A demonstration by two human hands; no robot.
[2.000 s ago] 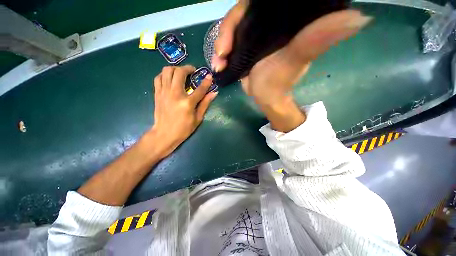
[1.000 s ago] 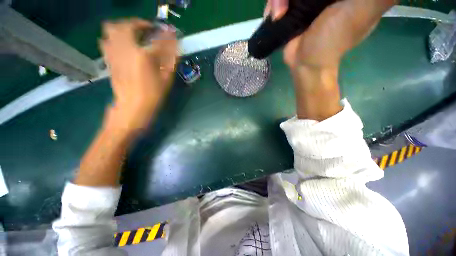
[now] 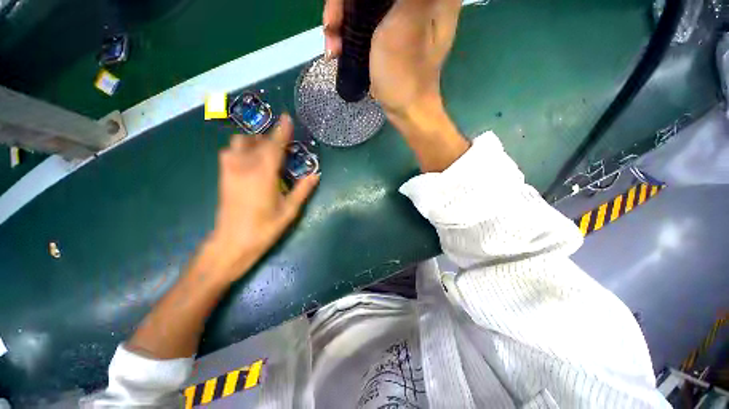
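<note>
A smartwatch housing [image 3: 301, 161] with a blue circuit board lies on the green bench, between the spread thumb and index finger of my left hand [image 3: 254, 192]. The thumb is at its lower edge; a bit of yellow shows beside it. A second open housing [image 3: 252, 113] lies by the rail, with a yellow-edged white battery [image 3: 216, 105] at its left. My right hand [image 3: 404, 60] is closed around the black electric screwdriver [image 3: 356, 64], cut off by the top edge. The screwdriver's lower end is over the round grey screw plate [image 3: 340, 112]; its bit cannot be made out.
A pale rail [image 3: 200, 86] runs behind the bench, with a metal bracket [image 3: 112, 128] at left. Beyond it lie another housing [image 3: 114, 50] and yellow-white battery [image 3: 106, 81]. A black cable [image 3: 619, 104] curves at right near clear plastic [image 3: 687, 20]. A small orange-brown scrap [image 3: 54, 249] lies left.
My blurred left hand has come back from the rail to the nearer housing. A second housing and battery now show by the rail. The screwdriver stays over the plate, now more upright.
</note>
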